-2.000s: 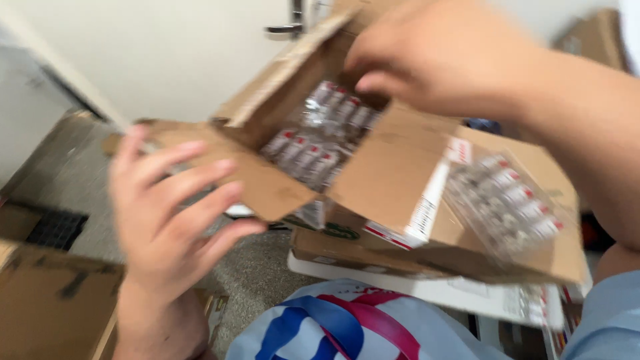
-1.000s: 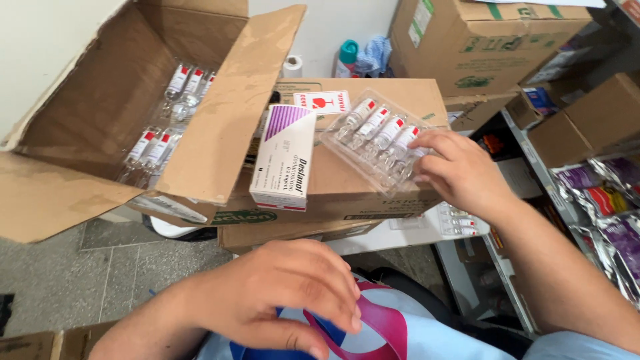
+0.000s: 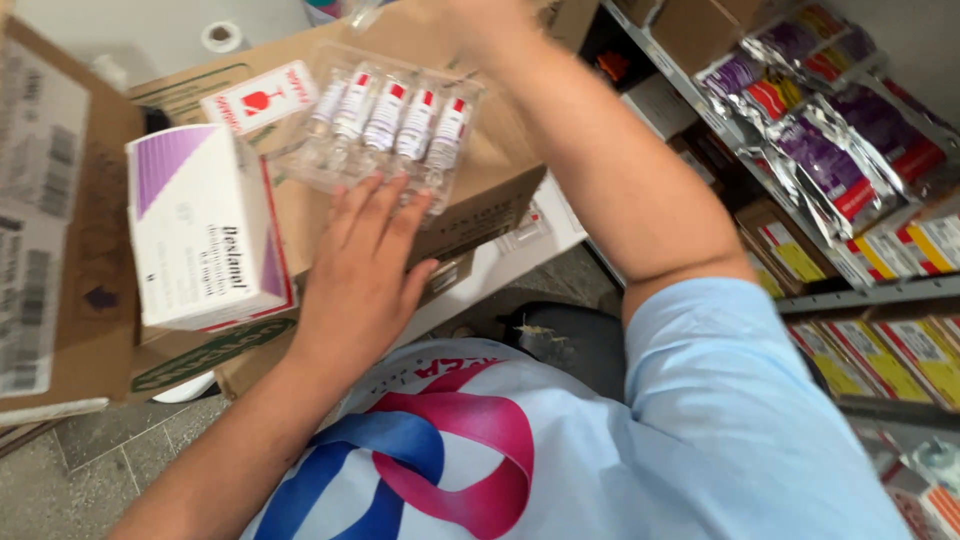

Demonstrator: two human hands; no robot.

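Note:
A clear plastic tray of glass ampoules (image 3: 397, 124) with red-marked labels lies on a cardboard box (image 3: 502, 150). My left hand (image 3: 364, 262) rests its fingertips on the tray's near edge, palm down. At the top edge my right hand (image 3: 484, 26) is blurred and partly cut off, beyond the tray; its fingers cannot be made out. Just beyond the tray, at the top, is a blurred clear plastic piece (image 3: 365, 13). Left of my left hand stands a white and purple Deslanol medicine carton (image 3: 199, 232) on the same cardboard box.
An opened cardboard box (image 3: 97, 292) with barcode labels stands at the far left. A white roll (image 3: 223, 37) is behind the cardboard box. Metal shelving (image 3: 862, 289) with foil pouches (image 3: 832, 150) and cartons (image 3: 892, 360) runs along the right. A black seat (image 3: 570, 341) is below.
My left hand has moved from in front of my shirt to the tray's near edge. My right hand has left the tray's right side for the area beyond it. The view is closer.

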